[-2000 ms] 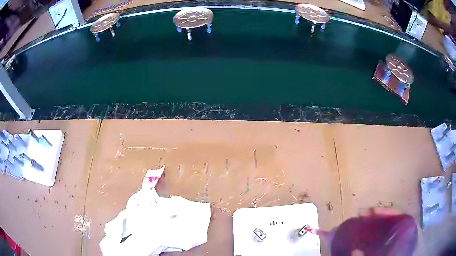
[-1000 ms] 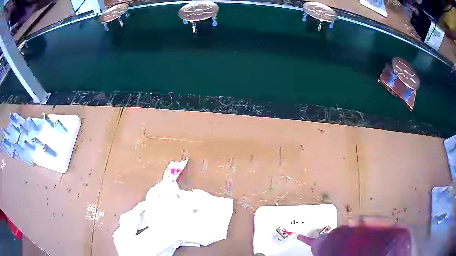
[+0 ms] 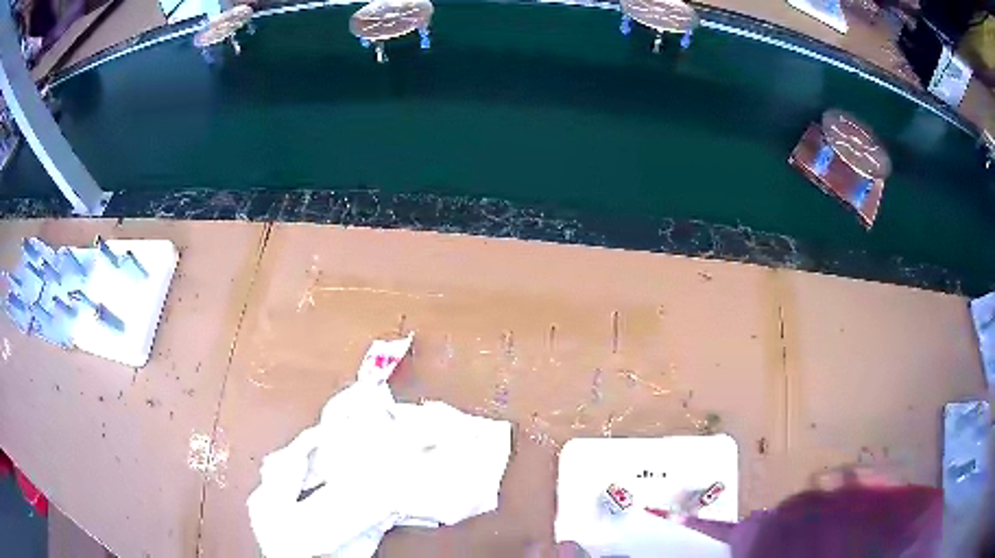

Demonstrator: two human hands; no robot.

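A white square plate with rounded corners (image 3: 649,458) lies on the bench at the lower right, cut off by the bottom edge. Two short metal posts show on it; the left post (image 3: 619,498) has red on its top, the right post (image 3: 711,494) is bare-looking. A dark red glue bottle (image 3: 840,528) lies tilted, its thin nozzle pointing left between the posts. My right hand (image 3: 867,480) is blurred and partly visible around the bottle. A small skin-toned bit at the plate's lower left corner may be my left hand (image 3: 570,549); its grip is hidden.
A crumpled white rag (image 3: 382,469) with a red-stained tip lies left of the plate. A white plate crowded with posts (image 3: 142,327) is at the left, more pale plates (image 3: 964,458) at the right edge. The green belt (image 3: 469,131) carries footed copper discs (image 3: 391,19) and a copper-coloured square plate (image 3: 835,180).
The nozzle went from the right post to the left post, then drew back slightly to the right. The left post's top now shows red. The discs have shifted left on the belt since one second ago.
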